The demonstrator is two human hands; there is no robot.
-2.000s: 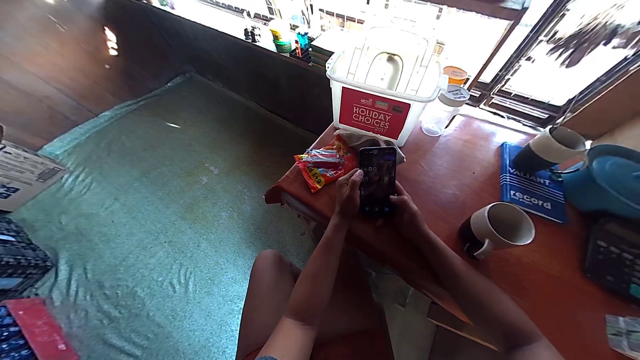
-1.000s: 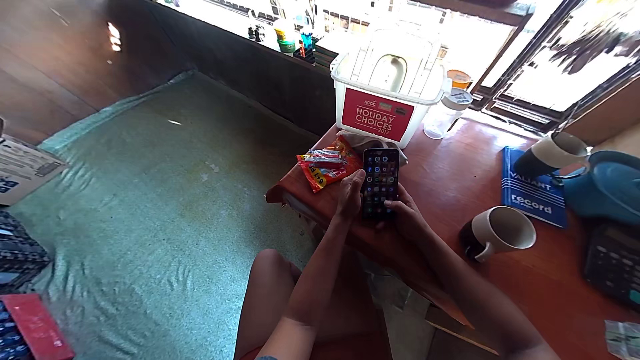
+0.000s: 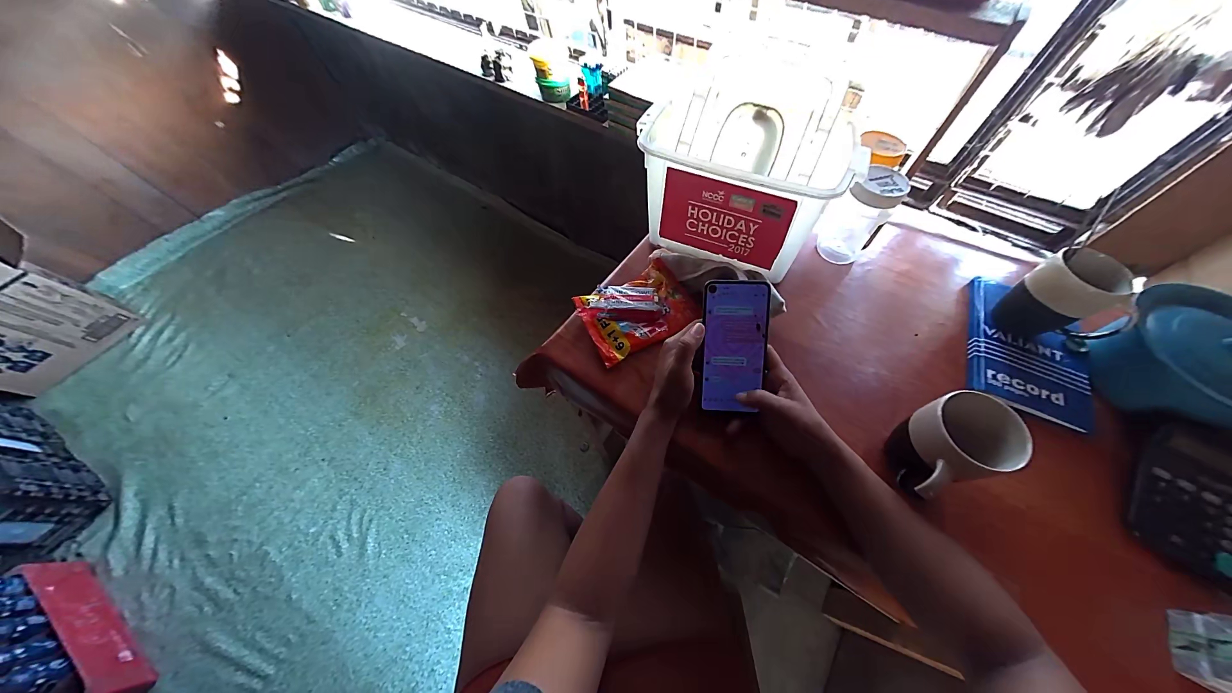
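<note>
A smartphone [image 3: 735, 346] with a lit, pale purple screen is held upright over the near edge of the reddish-brown table. My left hand [image 3: 678, 371] grips its left side, the thumb along the edge. My right hand [image 3: 784, 399] holds the lower right, its thumb on the bottom of the screen. Just left of the phone lies a red and yellow plastic packet [image 3: 630, 313]. A crumpled cloth [image 3: 707, 272] is behind the phone, in front of a lidded white plastic box [image 3: 818, 226] with a red label.
To the right are a two-tone mug [image 3: 962, 438], another mug [image 3: 1068, 289], a blue record book [image 3: 1030, 371], a teal container [image 3: 1169, 356] and a calculator [image 3: 1184, 500]. A clear jar [image 3: 859, 217] stands by the box. A cardboard box [image 3: 58, 322] and crates [image 3: 48, 481] sit on the left floor.
The phone's screen went from dark to a grid of app icons, and now shows a pale purple page. My right thumb has moved onto the bottom of the screen.
</note>
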